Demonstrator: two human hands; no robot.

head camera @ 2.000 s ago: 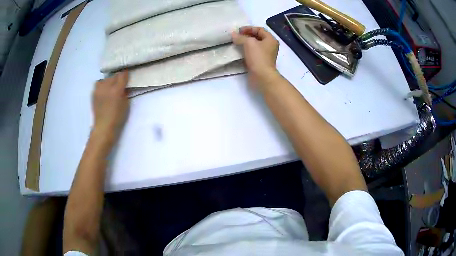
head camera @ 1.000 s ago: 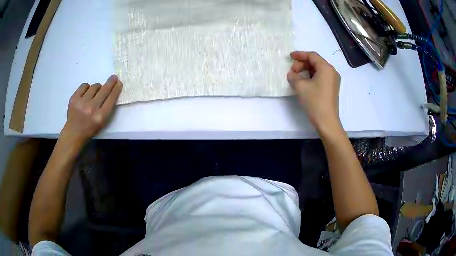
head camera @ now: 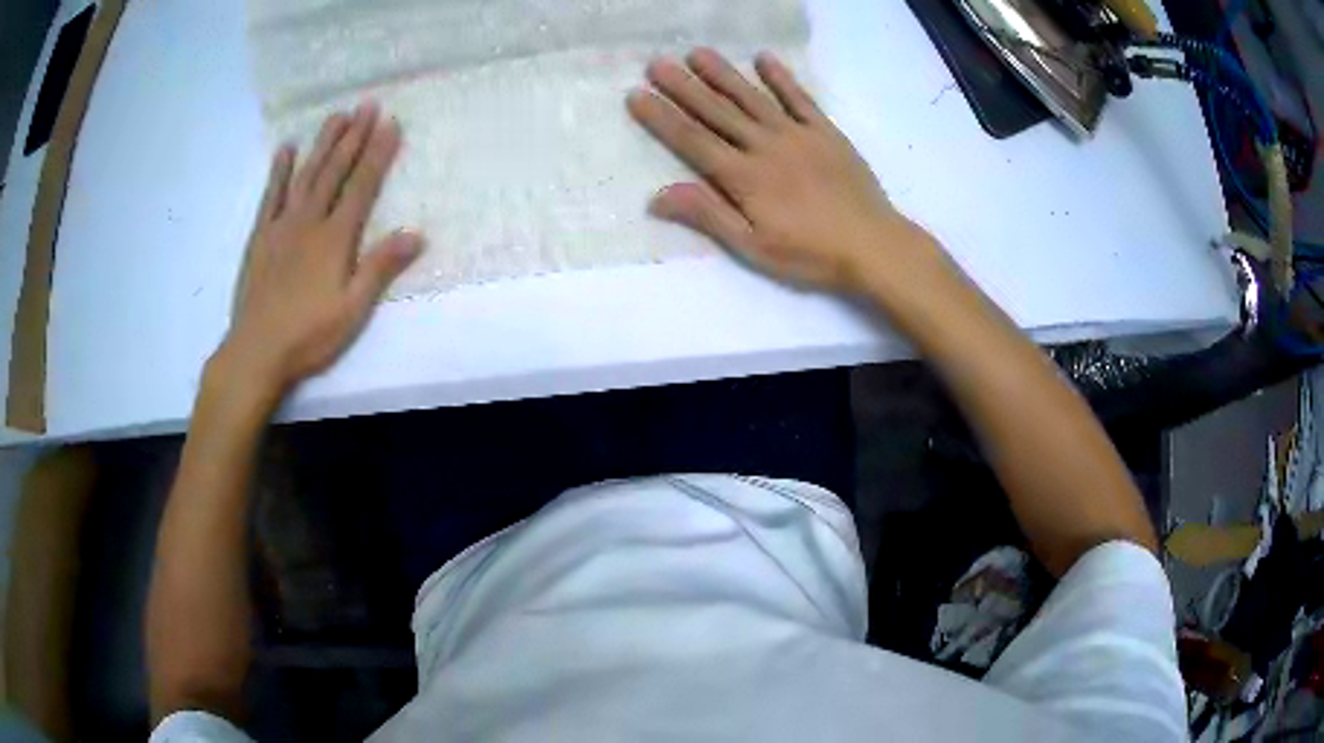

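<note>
The beige fabric panel (head camera: 508, 174) lies on the white pressing table cover (head camera: 581, 331), its near edge a little back from the table's front edge. A low crease runs across it further back, and its far part is cut off by the top of the picture. My left hand (head camera: 312, 261) lies on the cloth's left side, fingers apart, palm down. My right hand (head camera: 762, 174) lies flat on the cloth's right side, fingers spread. Neither hand grips anything.
The steam iron (head camera: 1038, 58) stands on the black rest pad (head camera: 980, 80) at the upper right, partly cut off. Blue hoses (head camera: 1234, 131) run behind it. A brown strip (head camera: 51, 232) and a black phone (head camera: 58, 80) lie at the far left. Scraps (head camera: 987, 602) lie below the table.
The cloth was folded, then lay spread with both hands at its near corners. Now both hands have moved inward onto the cloth, the right one opened flat, and a crease shows.
</note>
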